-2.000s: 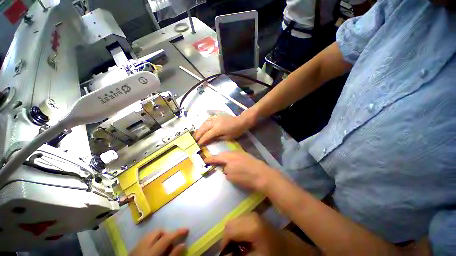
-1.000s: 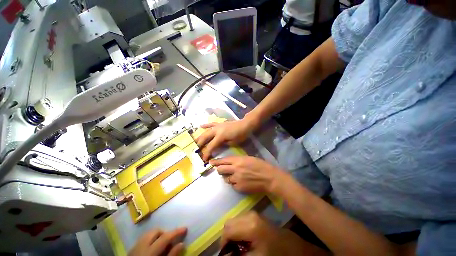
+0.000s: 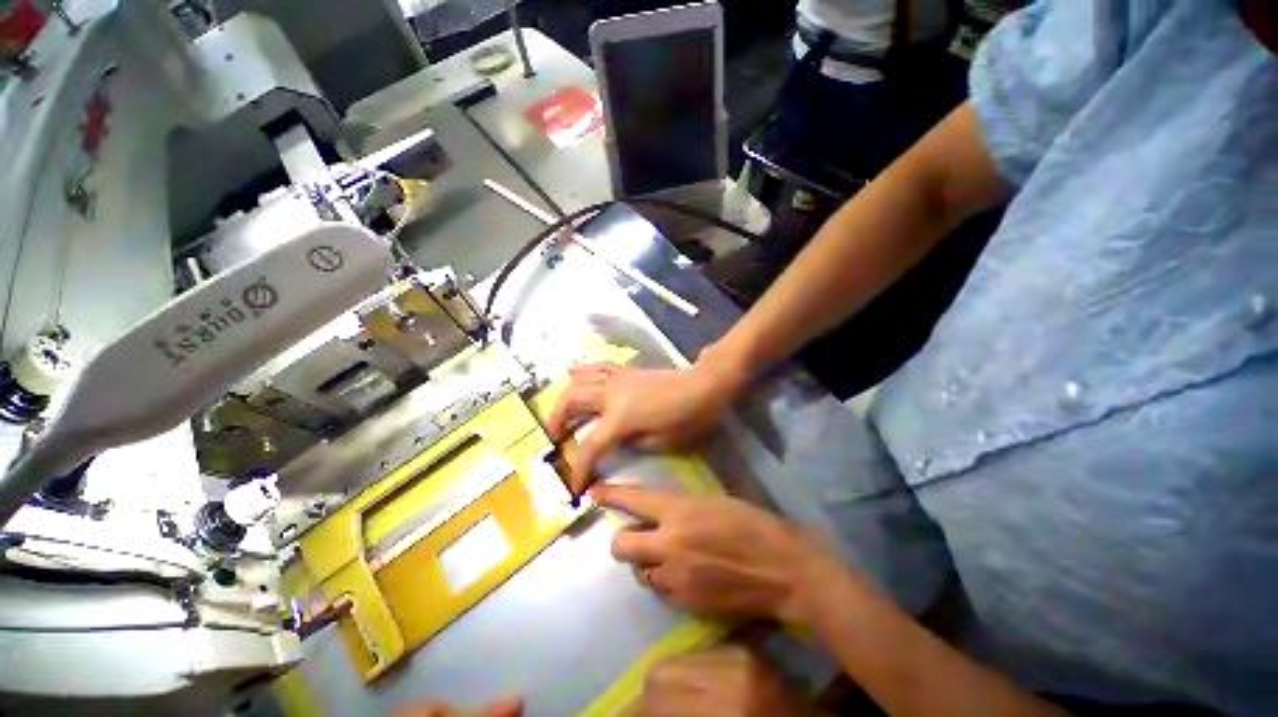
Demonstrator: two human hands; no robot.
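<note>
The yellow clamp template [image 3: 526, 521] lies tilted on the pale machine bed [image 3: 512, 637], with a long slot and a small rectangular opening. Another person's two hands [image 3: 638, 409] press and pinch at its right end; what their fingertips hold is too small to tell. My left hand [image 3: 470, 709] shows only as fingertips at the bottom edge, on the bed below the template. My right hand [image 3: 718, 684] is at the bottom edge, right of my left, cut off; its palm and anything in it are hidden. Neither of my hands touches the template.
The sewing machine head [image 3: 133, 630] stands at the left, with the white lamp arm [image 3: 210, 336] above the bed. Yellow tape [image 3: 659, 656] runs along the bed. A tablet [image 3: 662, 105] stands behind. A person in a light-blue top [image 3: 1093, 350] leans in from the right.
The view has shifted, so my hands sit lower and are more cut off; the dark thing seen in my right hand is out of view. The other person's fingers have shifted slightly at the template's right end.
</note>
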